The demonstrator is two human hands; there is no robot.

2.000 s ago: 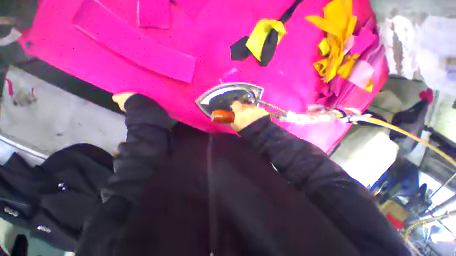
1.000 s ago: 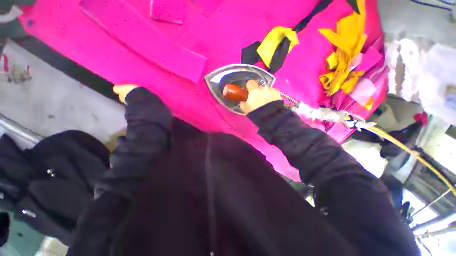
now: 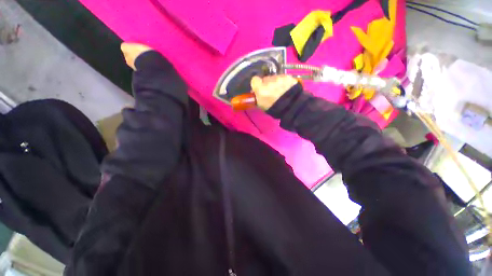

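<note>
My right hand (image 3: 273,90) is closed around the orange-brown handle of the steam iron (image 3: 245,73). The iron rests on the pink table cover (image 3: 259,24) near its front edge, with its pointed tip toward the lower left. A curved pink band (image 3: 213,32) lies on the cover, up and left of the iron. My left hand (image 3: 135,55) is at the cover's left front edge, partly hidden by its dark sleeve; its fingers are too unclear to tell whether it holds anything.
A yellow piece (image 3: 307,29) with black pieces (image 3: 310,48) lies behind the iron. A yellow heap (image 3: 377,40) lies at the right with magenta strips. A wrapped hose (image 3: 353,80) runs right from the iron. Dark garments (image 3: 51,145) are at the lower left.
The view has shifted, so the cover and its pieces sit higher in the picture. The iron has turned in my right hand, its tip now pointing further down and left. My left hand stays at the edge.
</note>
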